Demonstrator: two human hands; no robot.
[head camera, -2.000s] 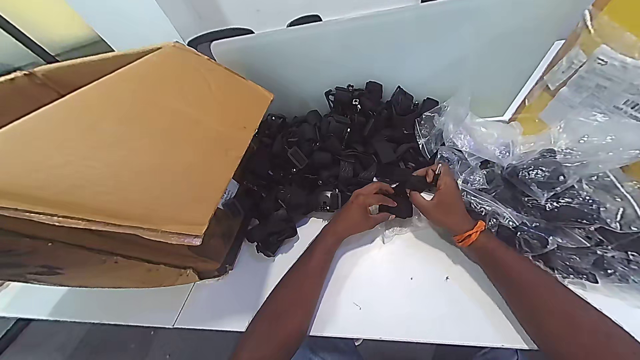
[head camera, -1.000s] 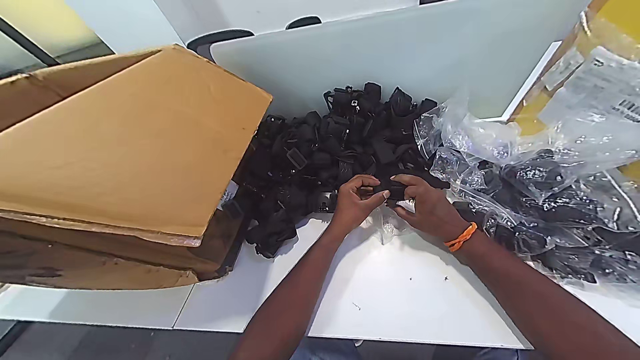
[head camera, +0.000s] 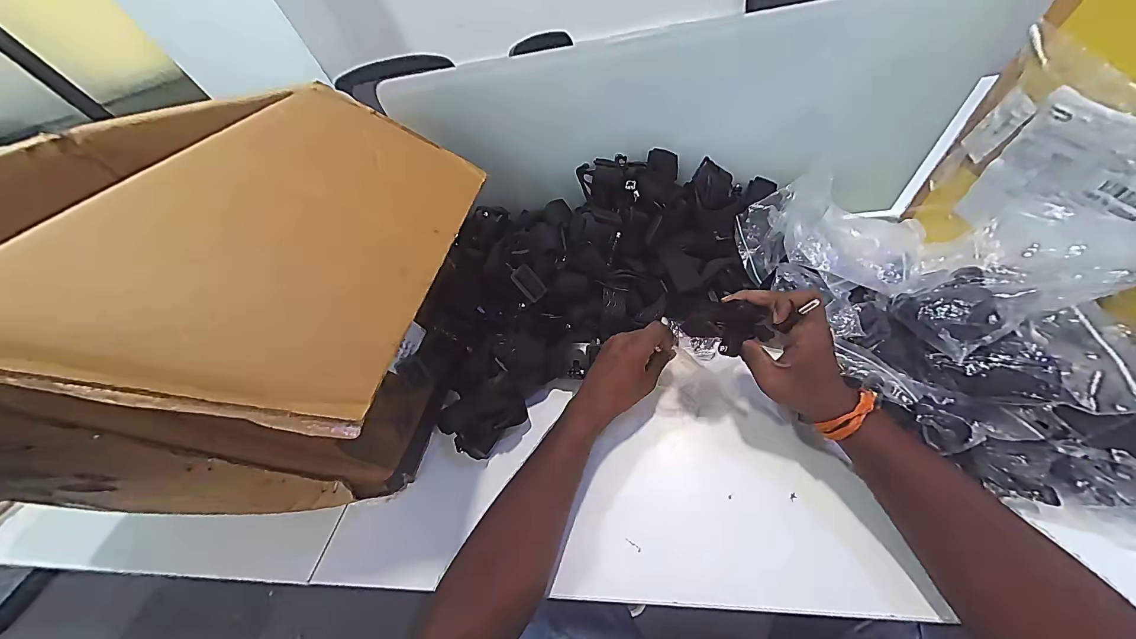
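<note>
My right hand (head camera: 794, 355), with an orange band at its wrist, holds a small black strap-like item (head camera: 741, 327) between thumb and fingers. A thin pale stick-like thing (head camera: 808, 307) shows at its fingers. My left hand (head camera: 628, 368) pinches the edge of a clear plastic bag (head camera: 701, 382) that hangs between the hands over the white table. Behind both hands lies a heap of black strap-like items with buckles (head camera: 612, 248); their exact kind cannot be told.
An open cardboard box (head camera: 231, 266) stands on the white table (head camera: 710, 532) at the left. Clear plastic bags of black items (head camera: 967, 337) fill the right side. A pale upright panel (head camera: 692, 106) stands behind the heap. A yellow-marked package (head camera: 1096, 44) is at the upper right.
My hands were close together on a black item; now they are apart, the item in my right hand and my left hand on the clear bag.
</note>
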